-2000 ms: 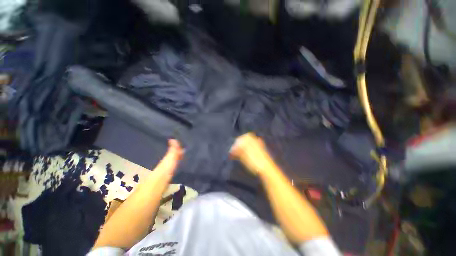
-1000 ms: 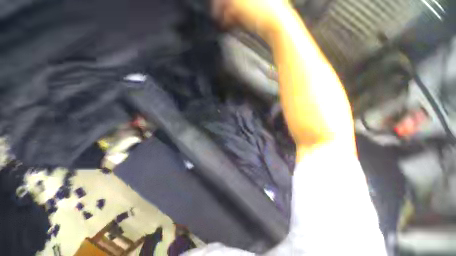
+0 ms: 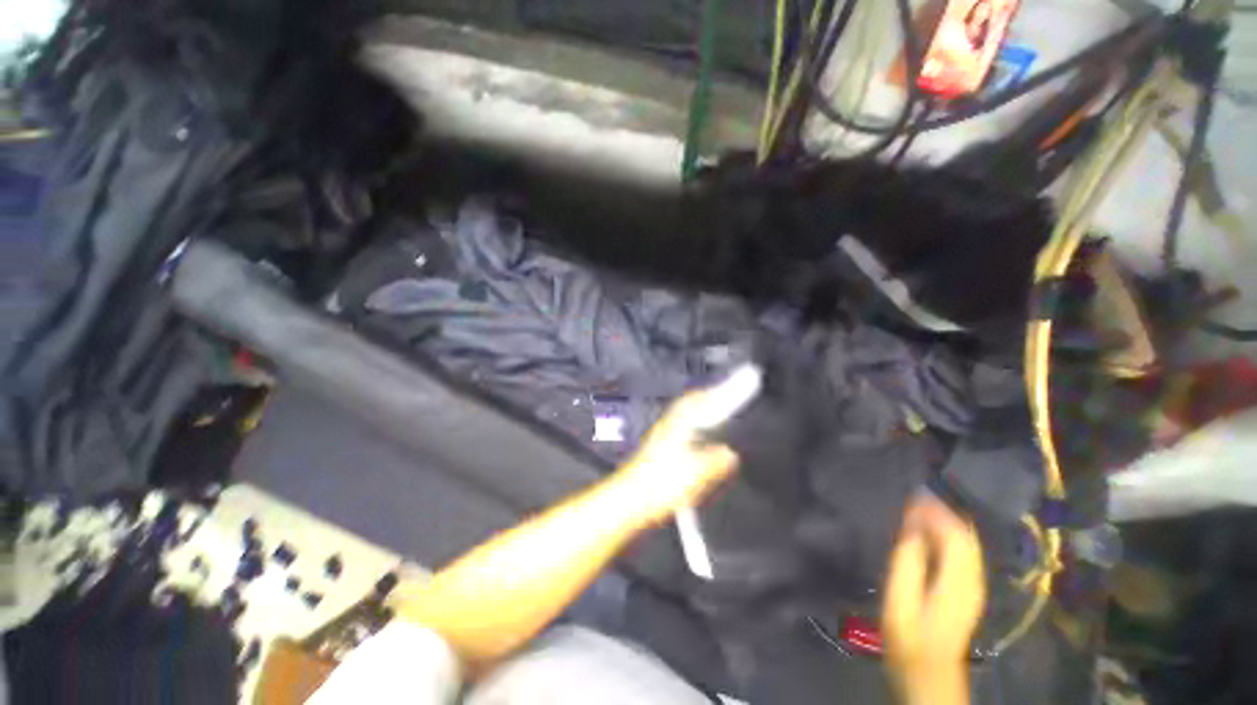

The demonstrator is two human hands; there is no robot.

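A dark garment (image 3: 779,510) lies in front of me on the pressing table. My left hand (image 3: 678,457) is at its left part, fingers closed on the cloth. A narrow white strip (image 3: 693,541) shows below this hand, and another bright bit shows at its fingertips. My right hand (image 3: 935,567) is at the garment's right side, blurred; its grip is unclear. The long padded sleeve board (image 3: 338,358) runs diagonally at left. A white label (image 3: 608,419) lies on dark cloth beside my left hand. No iron can be clearly made out.
Crumpled dark garments (image 3: 552,317) lie behind the board, with more cloth heaped at far left (image 3: 110,276). A yellowish hose (image 3: 1041,372) hangs at right. A red piece (image 3: 862,634) is near my right hand. Scraps lie on the pale floor (image 3: 324,530), near a brown stool (image 3: 297,675).
The view has swung back from the left side to the table. My raised arm has come down; both hands are now over the garment, the left on its cloth. The white strip has come into view.
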